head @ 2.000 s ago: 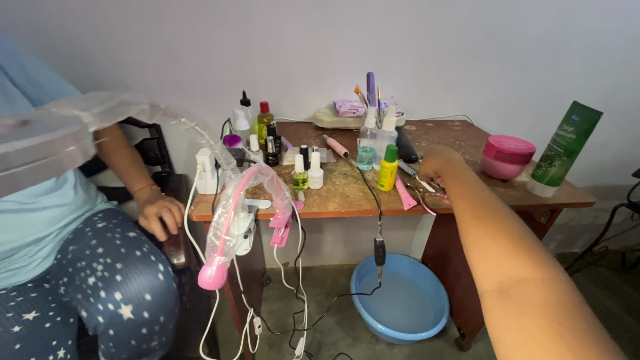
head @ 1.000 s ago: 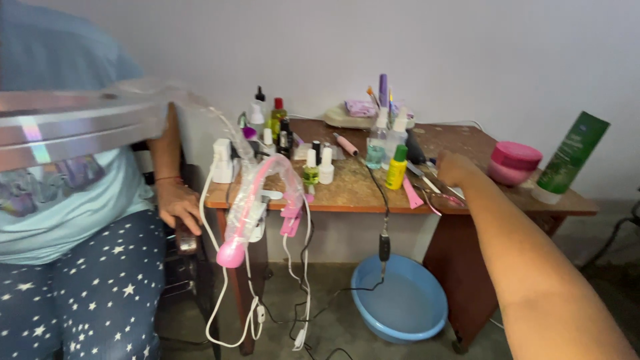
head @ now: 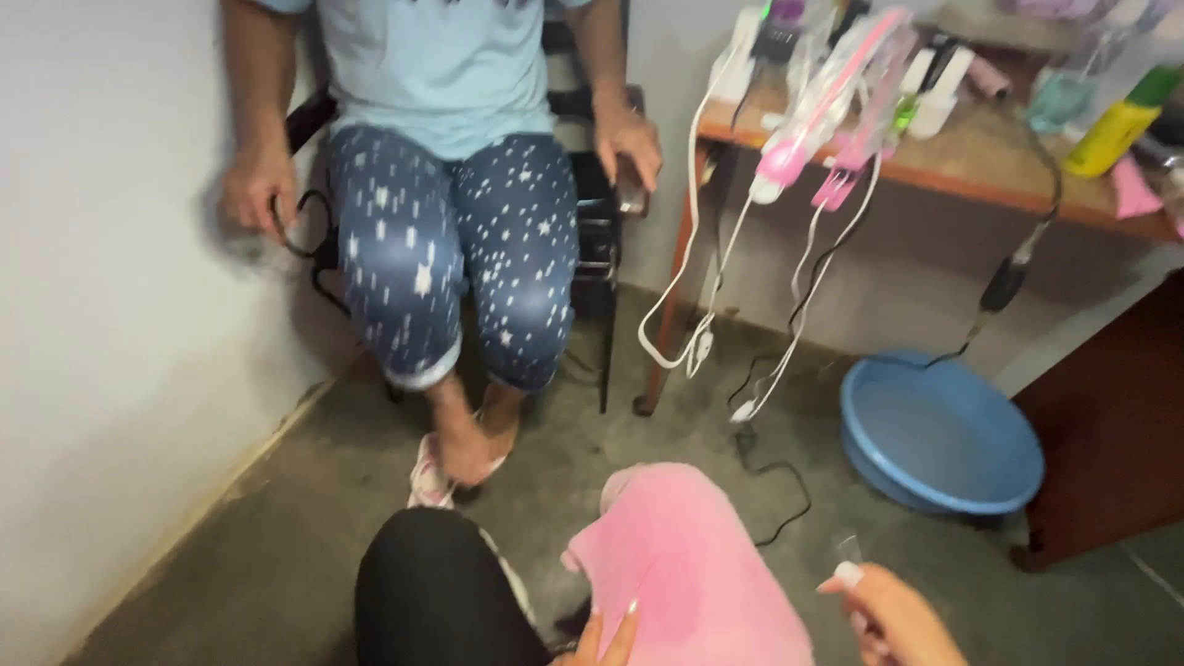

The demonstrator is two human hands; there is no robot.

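Note:
My left hand [head: 606,643] shows only its fingers at the bottom edge, apart and resting against a pink cloth [head: 680,564] draped over my knee. Right of the cloth, over the floor, is my right hand [head: 888,606]. Its thumb and forefinger pinch a small clear piece [head: 848,548], blurred and too small to name for certain. A person in star-print trousers [head: 527,250] sits across from me, one hand on each side of the chair.
A wooden table [head: 980,176] at the upper right bears bottles and a pink lamp [head: 783,162] in clear plastic. White cables [head: 689,268] hang from it. A blue basin [head: 943,495] stands on the floor beneath. A wall [head: 120,277] runs along the left.
My right arm, earlier reaching over the table, has drawn back near my lap. The fingers of my left hand and the pink cloth have come into view. The view has swung down and left.

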